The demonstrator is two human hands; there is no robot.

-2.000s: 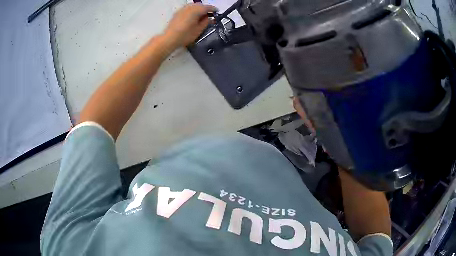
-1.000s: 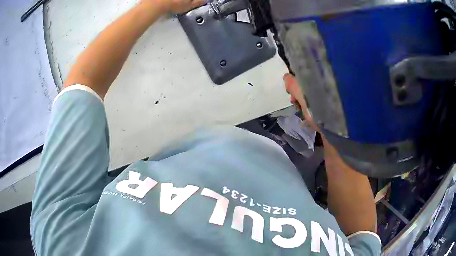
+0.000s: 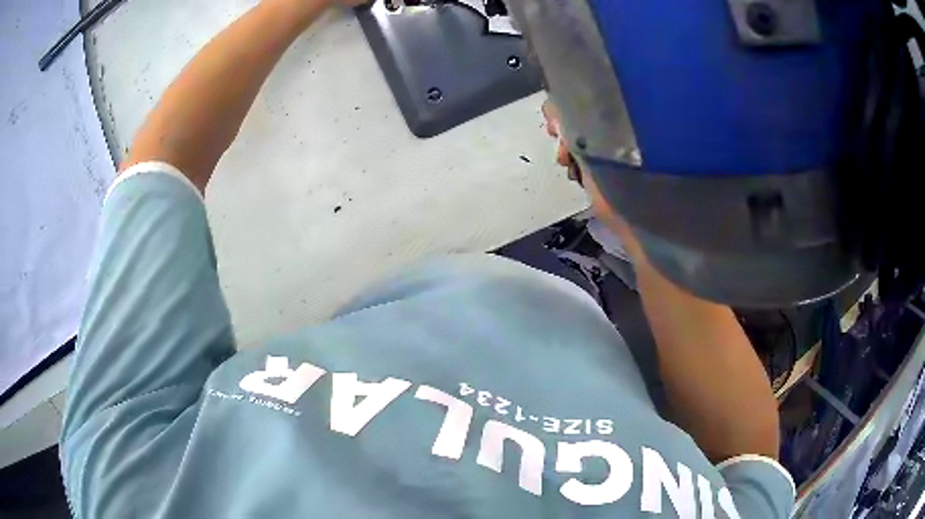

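Observation:
The cloth cutting machine's blue and grey motor housing [image 3: 740, 132] fills the upper right. Its grey base plate [image 3: 446, 71] with screws lies on the off-white table at the top centre. My left forearm reaches up to the top edge beside the plate; my left hand is cut off there, with only a bit at the edge. My right hand [image 3: 564, 150] is mostly hidden behind the motor housing; only some fingers show at its left side. What it holds is hidden.
The off-white table [image 3: 274, 223] lies under the plate. A fabric lay with a pale paper marker [image 3: 41, 172] is at the left, with a dark rod [image 3: 76, 32] on its upper part. Dark scraps [image 3: 578, 248] show below the table's edge. Dark cables hang at the right.
The machine and base plate have moved up in the picture, and the motor housing looks larger. My left hand has moved up out of the top edge.

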